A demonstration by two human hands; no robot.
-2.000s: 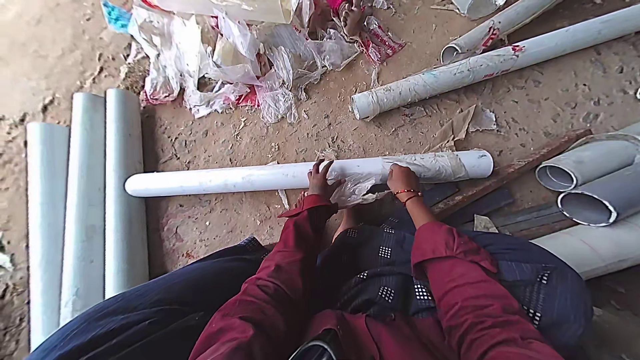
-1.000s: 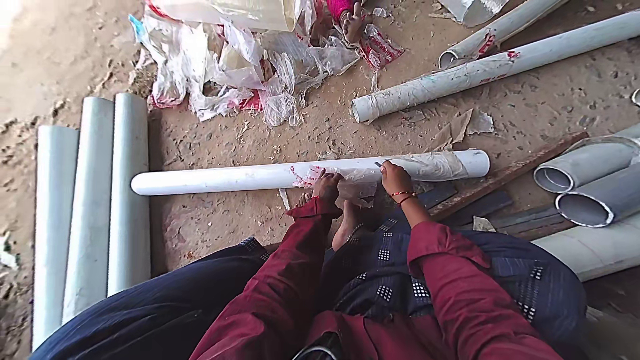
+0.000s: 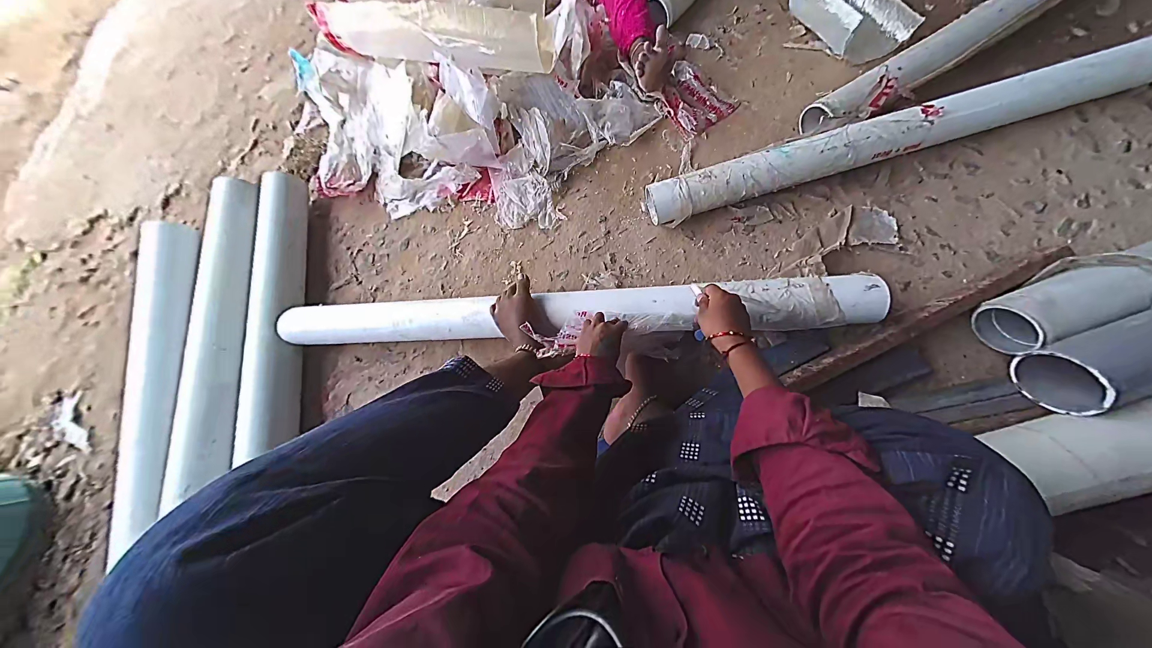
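Note:
A white plastic pipe (image 3: 414, 319) lies crosswise on the ground before me, with torn clear plastic wrap (image 3: 792, 303) around its right part. My left hand (image 3: 601, 337) grips loose, red-printed wrap at the pipe's near side. To its right, my right hand (image 3: 722, 312) is closed around a small tool with a white tip showing above the fingers and a blue end below; its kind is unclear. That tip touches the edge of the wrap on the pipe. One of my bare feet (image 3: 517, 315) rests against the pipe, left of my left hand.
Several pale pipes (image 3: 274, 297) lie at left. Torn plastic wrap (image 3: 432, 135) is heaped beyond, near another person's hand (image 3: 654, 61). More pipes (image 3: 810, 162) lie at upper right, with open-ended pipes (image 3: 1062, 378) at right. A rusty metal bar (image 3: 936, 315) slants across the ground.
My left foot has come up against the pipe, where neither earlier frame shows it. The wrap's left edge now lies farther right along the pipe's top than two seconds ago.

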